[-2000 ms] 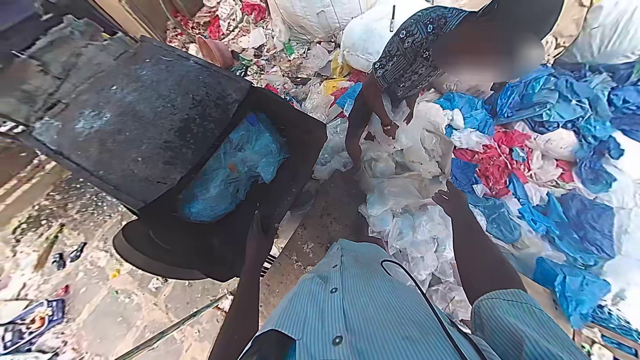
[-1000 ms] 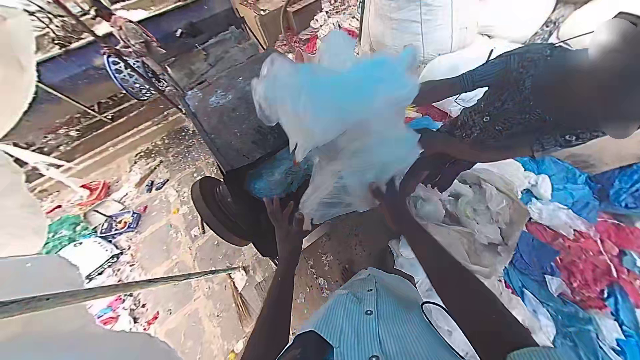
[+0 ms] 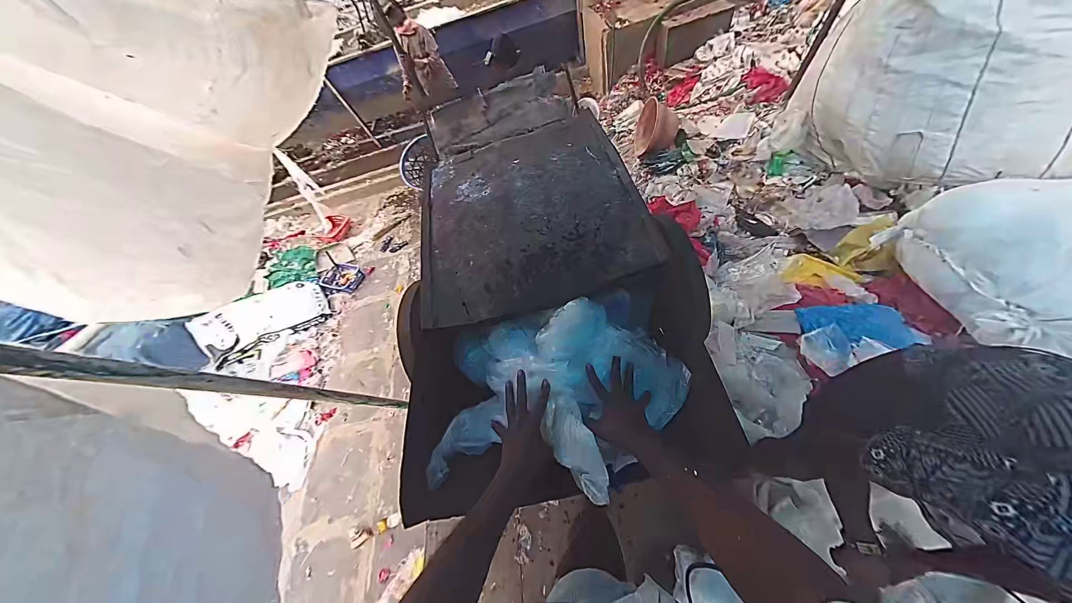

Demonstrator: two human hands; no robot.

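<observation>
Light blue and clear plastic film (image 3: 578, 335) lies heaped in the open mouth of a dark metal machine (image 3: 544, 218). On the near left of the heap rests my left hand (image 3: 523, 419), palm down with fingers spread. My right hand (image 3: 618, 402) presses on the film a little to the right, its fingers also apart. One pale strip of film hangs between the two hands over the near edge. A dark sloping cover hides the far part of the opening.
At the right a person in a patterned garment (image 3: 963, 452) bends close to my right arm. White sacks (image 3: 946, 92) stand behind, beside loose plastic scraps (image 3: 770, 293). A pole (image 3: 209, 381) reaches in from the left below a hanging pale sheet (image 3: 134, 167). Another person (image 3: 421, 59) is farther off.
The pale film that was raised by my right hand one second ago now lies in the machine's mouth. Both hands are on it. The view has turned towards the machine.
</observation>
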